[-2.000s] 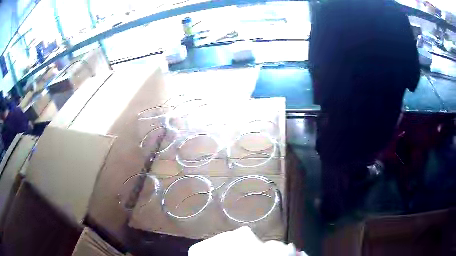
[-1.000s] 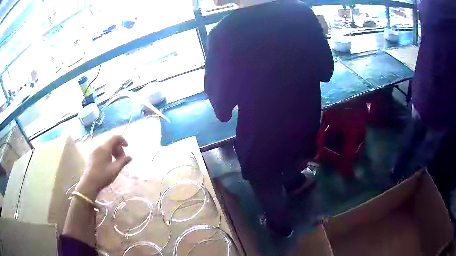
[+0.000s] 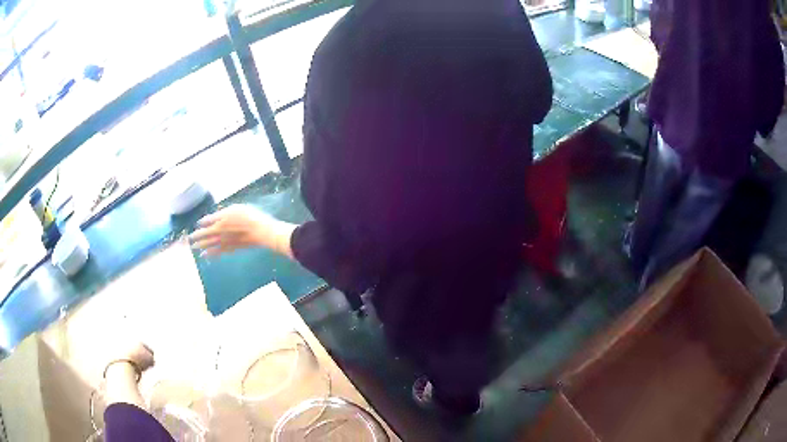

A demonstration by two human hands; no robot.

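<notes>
My left hand [image 3: 131, 356] is small and partly washed out by glare at the lower left, over the pale carton top [image 3: 250, 332]. Its fingers look curled, and I cannot tell whether they hold anything. A yellow band is at the wrist, below a purple sleeve. A thin coiled ring [image 3: 278, 423] lies at the bottom edge, cut off by the picture. A fainter ring [image 3: 246, 380] lies above it. Another ring [image 3: 185, 423] lies beside my sleeve. My right hand is out of the picture.
A person in dark clothes [image 3: 423, 173] stands just ahead, one hand reaching left over the green bench [image 3: 259, 280]. Another person [image 3: 716, 86] stands at the upper right. An open brown carton [image 3: 673, 363] is at the lower right. A red stool [image 3: 545, 211] stands behind the nearer person.
The view has swung right, so the rings sit lower and fewer show. My left hand is now lower left and its fingers look more curled. The nearer person's arm now stretches over the bench.
</notes>
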